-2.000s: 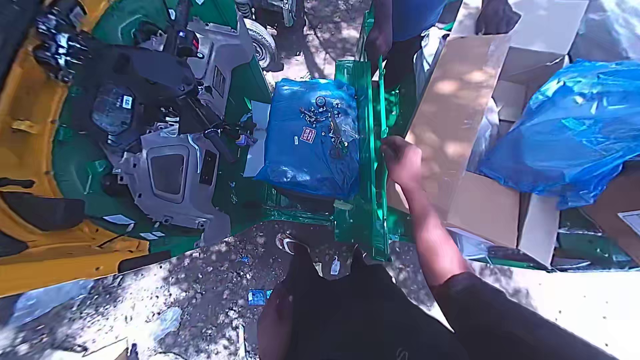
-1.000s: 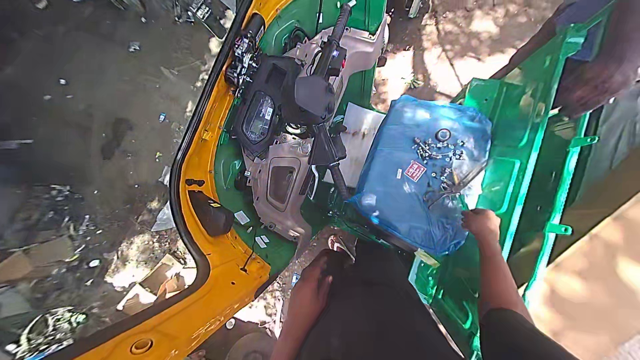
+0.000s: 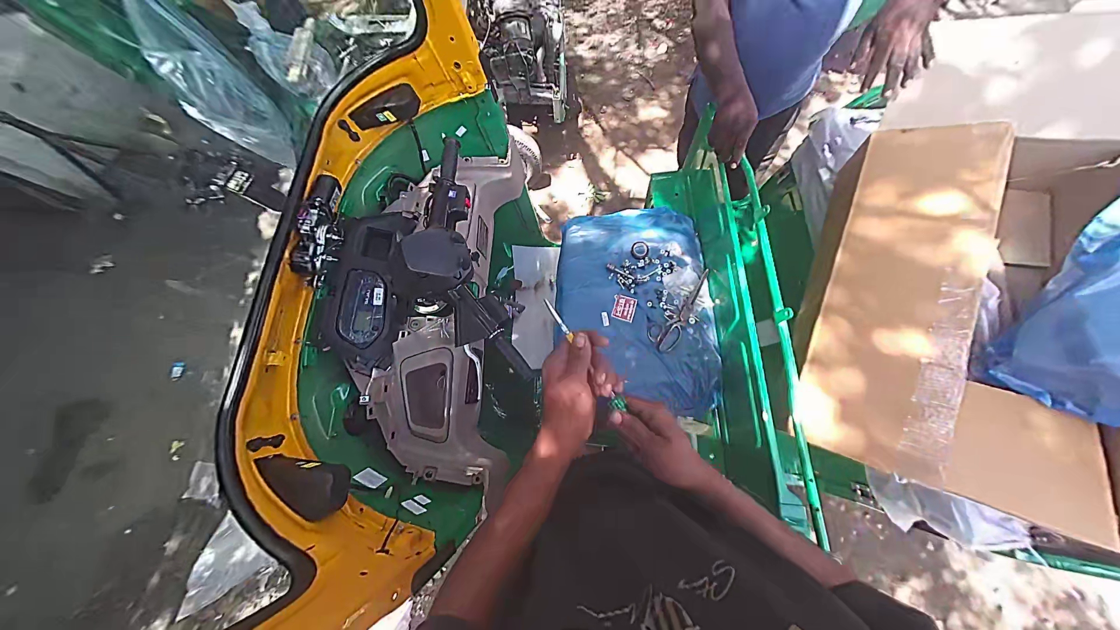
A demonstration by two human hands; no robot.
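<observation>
My left hand is closed on a thin tool with a pale shaft and a yellow part near the fingers; it looks like a screwdriver. Close beside it, my right hand pinches a small green object, whose kind I cannot tell. Both hands are over the near edge of a cushion-like block wrapped in blue plastic. On the wrap lie loose nuts and bolts, a black ring, scissors and a red-and-white label.
Left stands a yellow and green vehicle front with handlebar, instrument cluster and beige dash panel. Right of the block runs a green metal frame, held by another person's hand. Beyond is an open cardboard box with blue plastic.
My hands have come together in front of me, now holding the thin tool and the green object. My right hand has left the right side of the blue-wrapped block.
</observation>
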